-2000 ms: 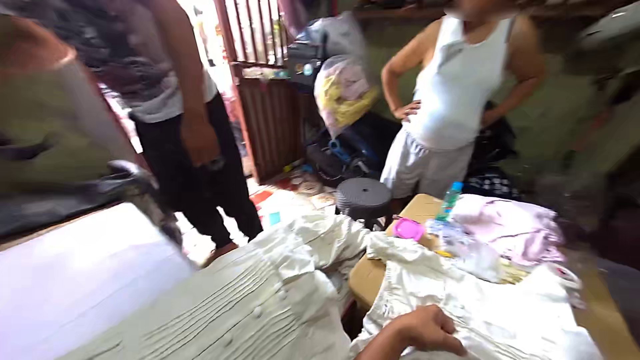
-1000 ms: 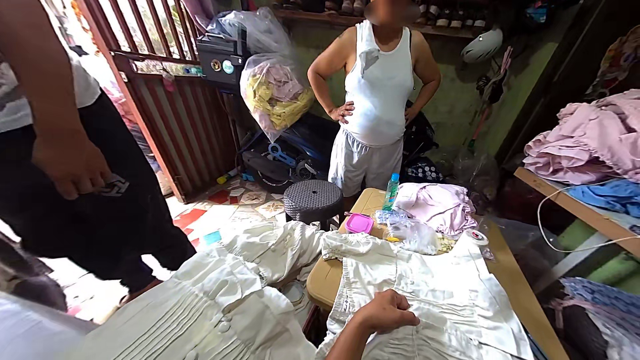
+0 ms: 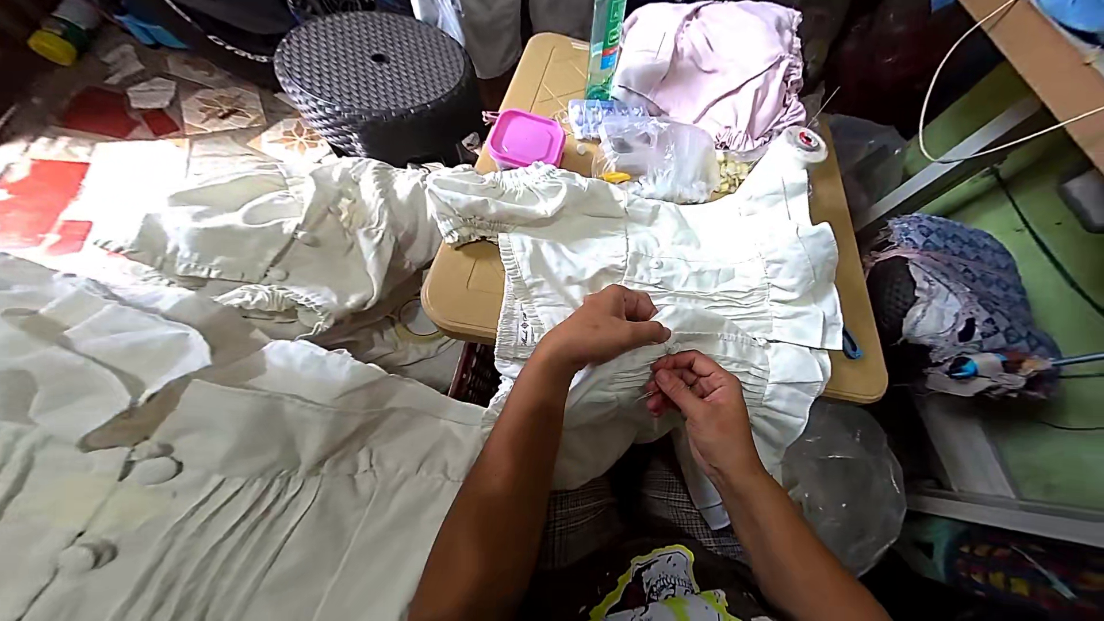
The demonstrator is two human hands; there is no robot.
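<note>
A white pleated garment [image 3: 703, 259] with ruffled edges lies over a tan plastic table [image 3: 862, 379]. My left hand [image 3: 608, 323] rests at its middle, thumb and fingers close together at the cloth; whether it pinches the fabric cannot be told. Just to the right and lower, my right hand [image 3: 699, 405] has its fingertips pinched on a thin needle-like thing [image 3: 649, 395] over the pleats. A small round button [image 3: 657, 264] shows on the cloth above my hands.
Behind the garment are a pink plastic container [image 3: 526, 138], a green bottle [image 3: 605, 52], clear plastic bags [image 3: 660, 155], a spool [image 3: 804, 145] and folded pink cloth [image 3: 711, 69]. A black woven stool [image 3: 375, 78] stands beyond. More white garments [image 3: 259, 448] spread at the left.
The view has tipped down to the table, so the standing people are mostly out of frame. My right hand has come into view beside the left, with its fingers at the garment.
</note>
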